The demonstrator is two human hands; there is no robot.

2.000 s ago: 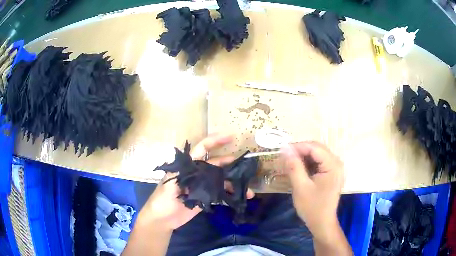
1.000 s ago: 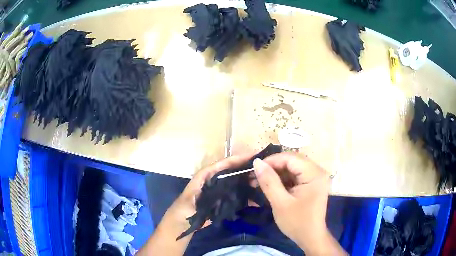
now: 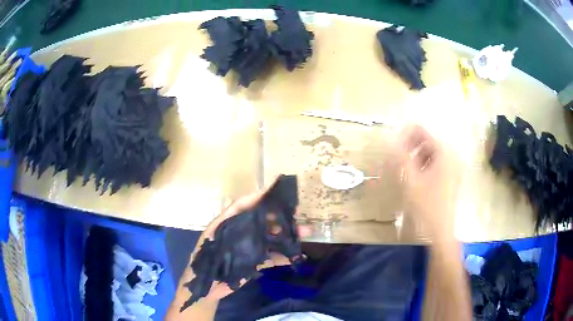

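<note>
A black jagged part with a ragged edge and a small opening lies in my left hand, which holds it above the lap at the bench edge. The part hides much of that hand. My right hand is blurred, over the bench to the right of the cardboard pad; whether it holds anything is unclear. A white oval glue dish sits on the pad, with a thin pale stick at its right side.
Black jagged parts lie in piles at left, top centre and right, with one at upper right. White bottles and a yellow tool are beyond. Pale sticks lie above the dish. Blue bins flank the knees.
My right hand has left the black part and moved right and away from me. The stick it held now shows at the dish. The black part has turned in my left hand.
</note>
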